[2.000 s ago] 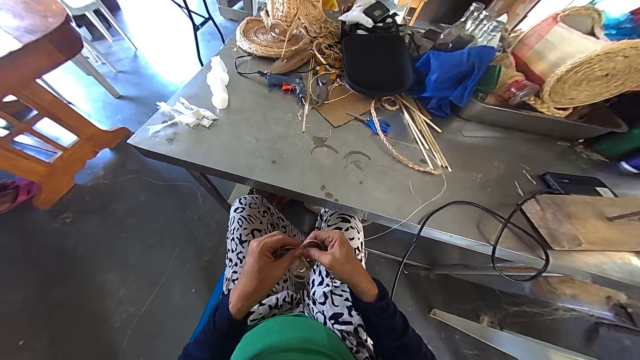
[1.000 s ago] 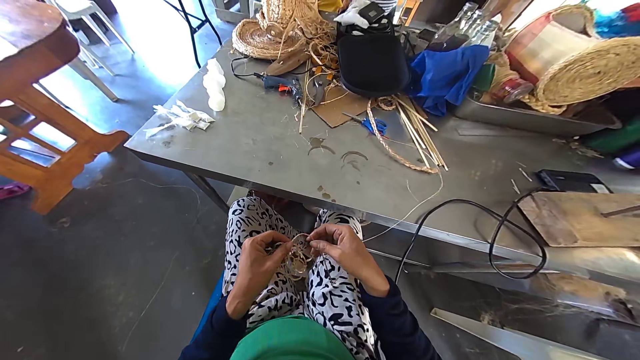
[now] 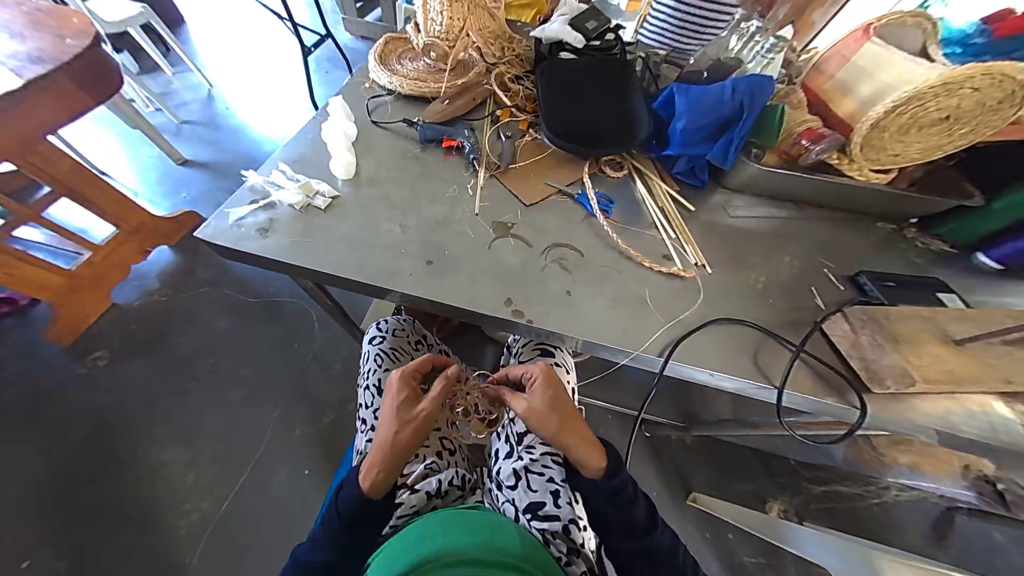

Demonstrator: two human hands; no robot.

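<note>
A small openwork piece of looped natural fibre (image 3: 478,410) hangs between my hands, above my lap. My left hand (image 3: 416,412) pinches its left edge between thumb and fingers. On the other side, my right hand (image 3: 540,404) grips the upper right edge with thumb and forefinger. A thin pale strand (image 3: 648,344) runs from near my right hand up over the table's edge to the end of a braided fibre cord (image 3: 616,236). Blue-handled scissors (image 3: 594,202) lie beside that cord, partly under it.
The metal table (image 3: 384,248) holds a hot glue gun (image 3: 448,138), cardboard (image 3: 540,172), thin sticks (image 3: 664,212), a black case (image 3: 592,100), blue cloth (image 3: 710,124) and woven baskets (image 3: 932,116). A black cable (image 3: 720,322) loops over its front edge. A wooden board (image 3: 928,348) lies at right.
The hands, close together over the fibre piece two seconds ago, have moved apart, and more of the looped piece shows between them. The things on the table lie as before.
</note>
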